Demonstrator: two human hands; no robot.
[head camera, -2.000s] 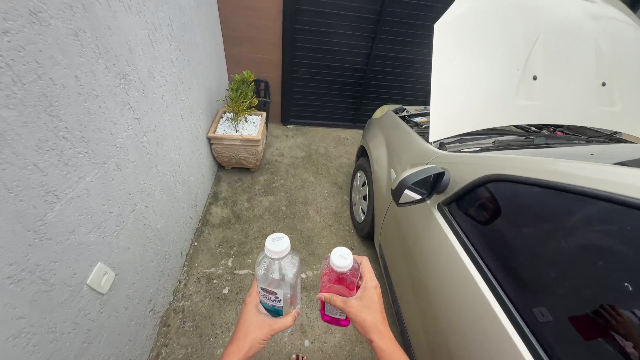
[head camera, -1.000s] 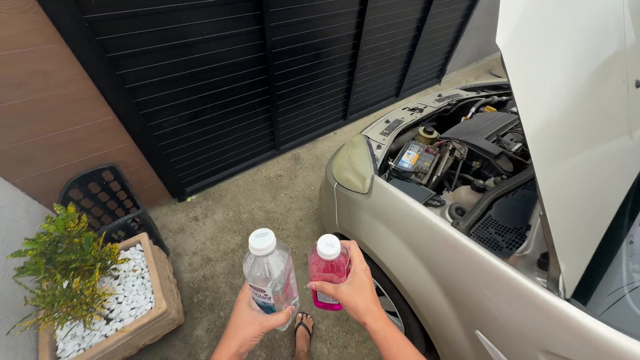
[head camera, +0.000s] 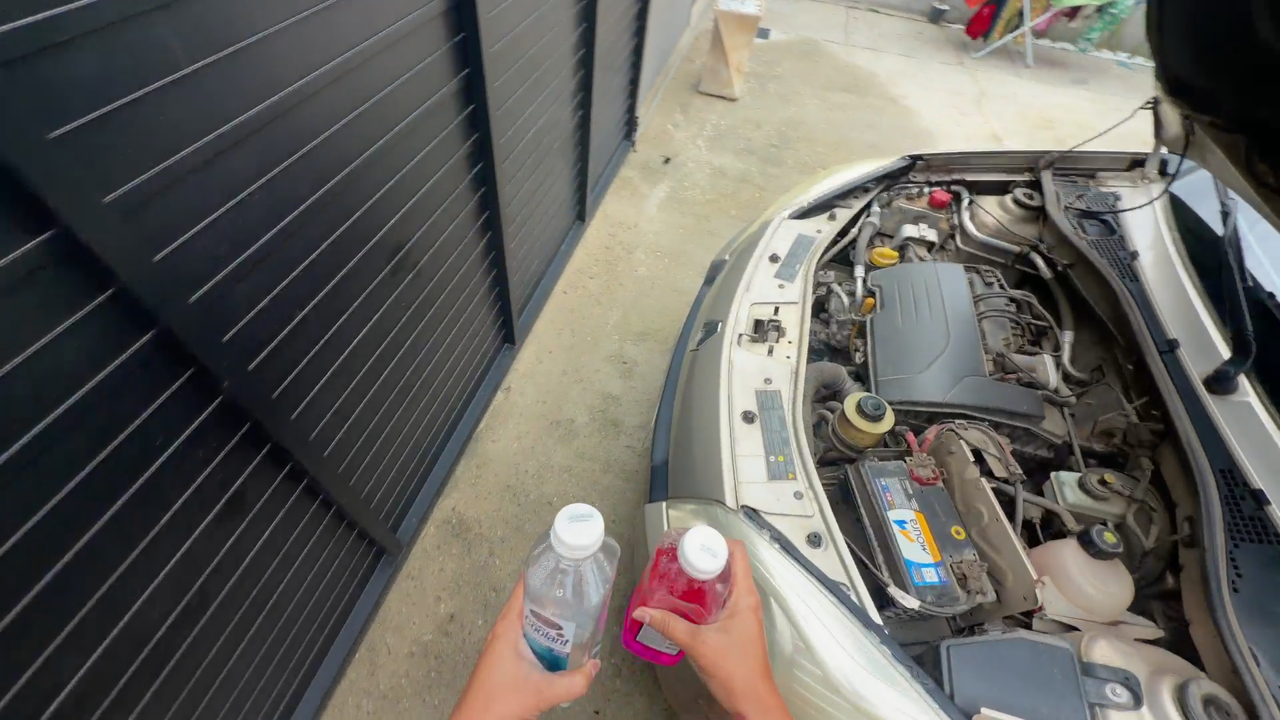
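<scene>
My left hand (head camera: 530, 660) holds a clear plastic coolant bottle (head camera: 572, 590) with a white cap and a label. Around a smaller bottle of pink liquid (head camera: 685, 590), also white-capped, my right hand (head camera: 725, 640) is closed. Both bottles are upright, side by side and slightly apart, in front of the car's front corner. To their right lies the uncovered engine bay, with a car battery (head camera: 915, 535), a plastic engine cover (head camera: 925, 330), a yellowish reservoir with a black cap (head camera: 862, 420) and a whitish tank with a black cap (head camera: 1085, 575).
A black slatted metal gate (head camera: 300, 230) runs along the left. Concrete floor (head camera: 560, 400) lies between it and the car's front bumper (head camera: 690, 400). A tapered planter (head camera: 732, 50) stands farther back, and a folding rack with cloths (head camera: 1025, 30) is at the top right.
The view has swung from the car's side to its front, with the engine bay now seen from close by. Both hands still hold their bottles. The potted plant has left the view.
</scene>
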